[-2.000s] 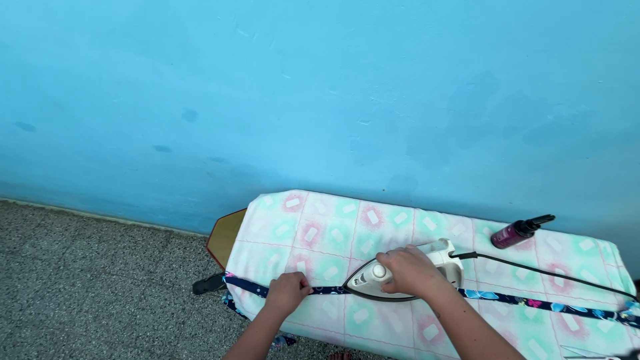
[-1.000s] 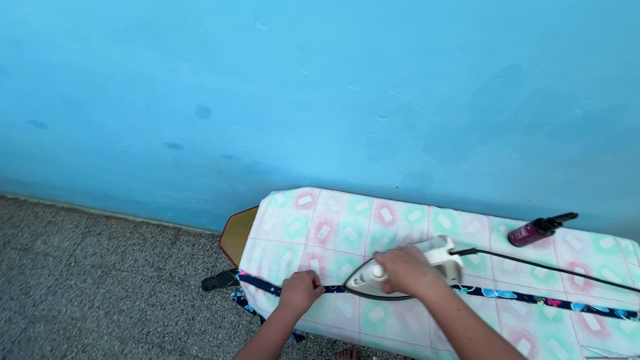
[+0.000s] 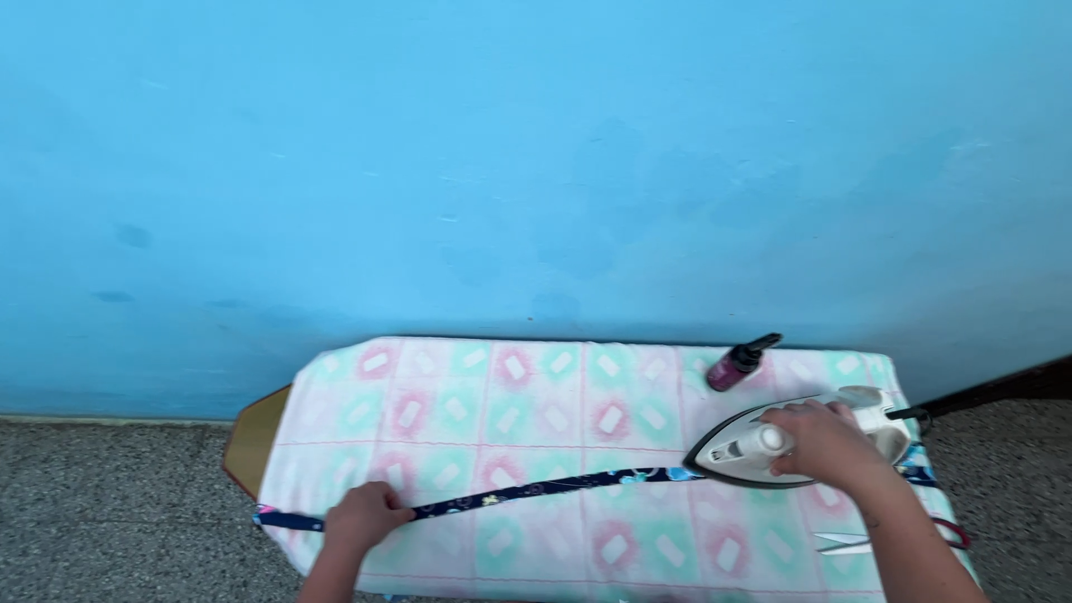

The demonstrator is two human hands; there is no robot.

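My right hand (image 3: pixel 825 440) is closed around the handle of a white clothes iron (image 3: pixel 745 448), at the right part of the ironing board. Under the iron's tip runs a long folded strip of dark blue floral fabric (image 3: pixel 553 486), laid across the board. Near its left end my left hand (image 3: pixel 368 515) pinches the strip between thumb and fingers. The strip's far left end reaches the board's edge, and another part shows to the right of the iron. The iron's soleplate hides the piece beneath it.
The ironing board's pastel checked cover (image 3: pixel 536 419) stands against a blue wall. A dark purple spray bottle (image 3: pixel 734 366) lies near the back edge. Scissors (image 3: pixel 846 543) with red handles lie at the right front, partly behind my forearm. The iron's black cord (image 3: pixel 911 413) leaves at the right.
The iron, in my right hand, has moved right along the strip, away from my left hand. My left hand still holds the strip. The view has shifted to the right.
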